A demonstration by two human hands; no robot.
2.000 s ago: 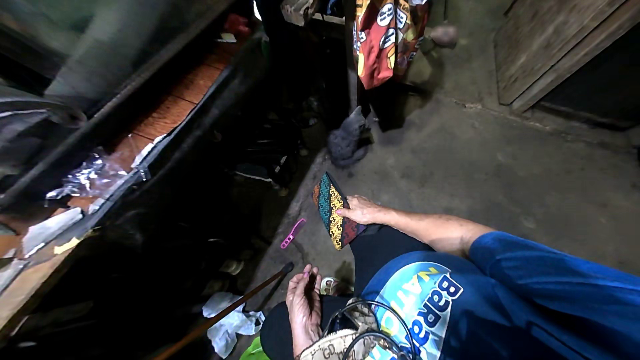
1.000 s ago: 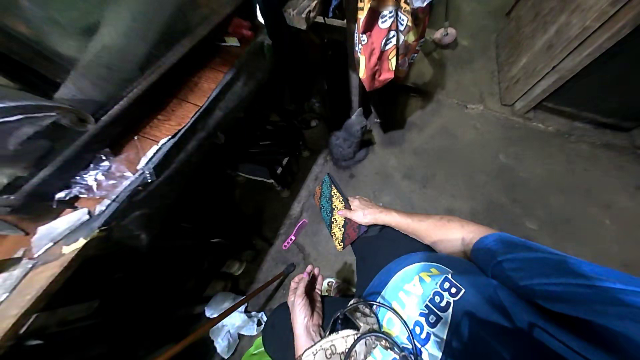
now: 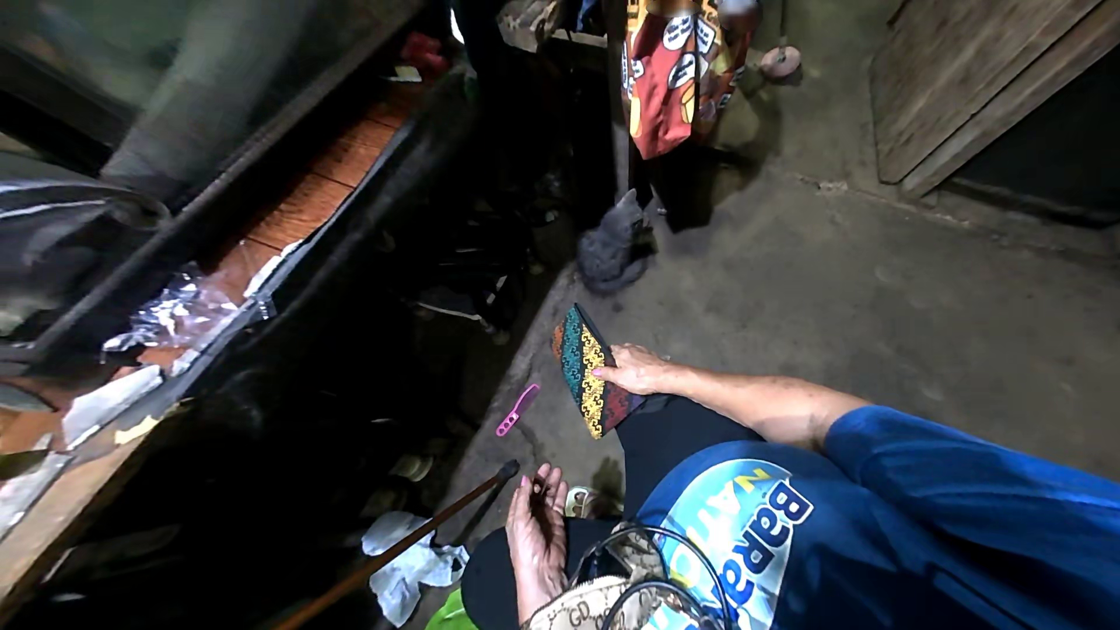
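Note:
My right hand point(image 3: 639, 369) grips the edge of a zigzag-patterned flat pouch point(image 3: 591, 372) in yellow, teal and dark red, held beside my knee. My left hand point(image 3: 538, 525) lies palm up over my lap, fingers loosely curled and apart; I see nothing clearly held in it. At its wrist rests a beige patterned handbag point(image 3: 588, 607) with dark handles. A pink plastic comb-like thing with holes point(image 3: 518, 409) lies on the floor left of the pouch. A wooden stick point(image 3: 411, 541) with a dark tip slants up toward my left fingers.
A grey cat point(image 3: 612, 249) sits on the concrete floor point(image 3: 840, 297) beyond the pouch. A red printed cloth point(image 3: 669, 83) hangs above it. At left is a wooden ledge point(image 3: 337, 166) with crumpled clear plastic point(image 3: 179, 306). A white plastic bag point(image 3: 407, 569) lies below; wooden boards point(image 3: 971, 79) stand upper right.

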